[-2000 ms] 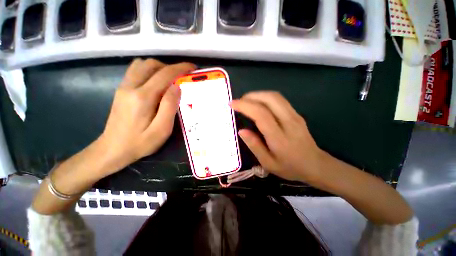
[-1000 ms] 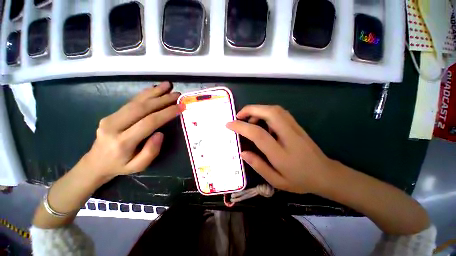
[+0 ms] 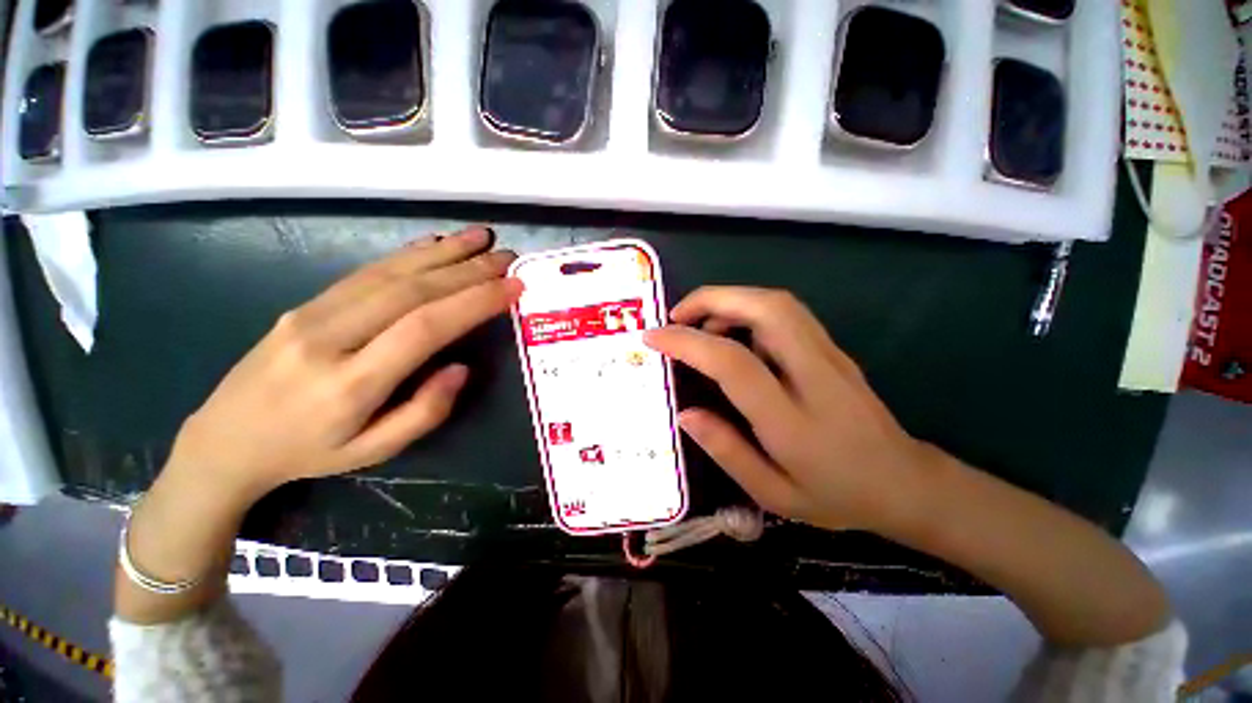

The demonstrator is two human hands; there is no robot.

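A smartphone (image 3: 604, 398) in a pale pink-white case lies on the dark green mat, its bright screen showing a red banner near the top. A pale cord with a pink loop (image 3: 700, 533) hangs from its bottom edge. My left hand (image 3: 350, 360) rests left of the phone, fingers spread, fingertips at its upper left corner. My right hand (image 3: 796, 405) is at its right edge, one fingertip over the screen; it does not grip the phone. Behind, a white foam tray (image 3: 549, 186) holds strapless smartwatches (image 3: 538, 69) with dark screens.
A clear stick (image 3: 1050, 291) lies below the tray's right end. White scrap (image 3: 62, 275) lies at left. A red-dotted sticker sheet (image 3: 1151, 103), yellow paper (image 3: 1157, 309) and red printed box (image 3: 1219, 323) are at right. A lower watch tray (image 3: 343, 570) shows below the bench edge.
The phone's screen content has changed, now with a red banner. The coloured writing on the rightmost watch has gone dark. My left fingers have spread from the phone's side since the oldest frame.
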